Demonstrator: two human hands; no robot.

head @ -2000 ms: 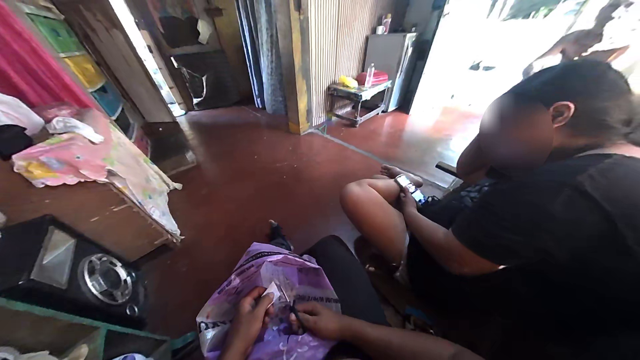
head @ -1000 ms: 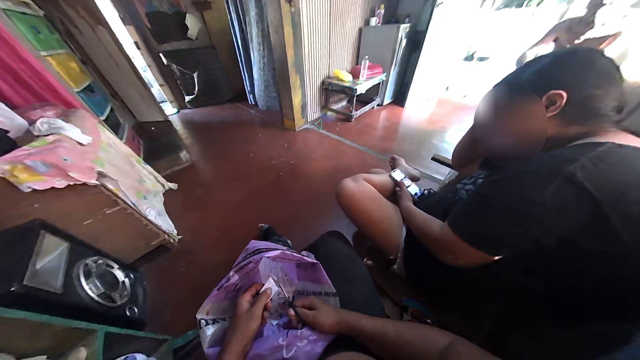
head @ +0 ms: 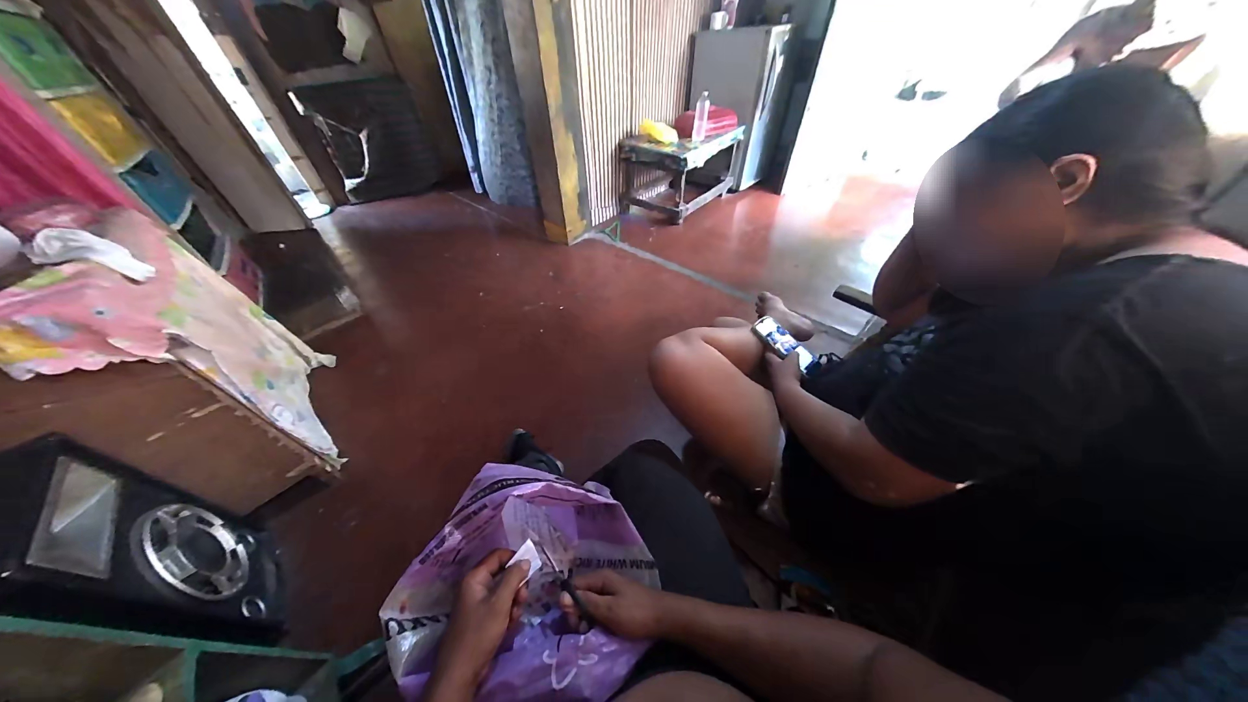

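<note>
A purple printed plastic sack (head: 448,556) lies open across my lap. Above it, my left hand (head: 492,600) pinches a small white piece of paper or plastic (head: 526,559) between thumb and fingers. Just to the right, my right hand (head: 614,603) is closed around the dark handles of what looks like a pair of scissors (head: 573,590), its thin blades pointing up and left toward the white piece. Whether the blades touch the piece cannot be told. The sack's inside is partly hidden by both hands.
A person in a black shirt (head: 1072,390) sits close on my right, holding a phone (head: 780,336). At the left are a black loudspeaker (head: 88,575), a cloth-covered wooden cabinet (head: 205,429) and a green-edged shelf (head: 146,639). A small table (head: 682,151) stands beyond the red floor.
</note>
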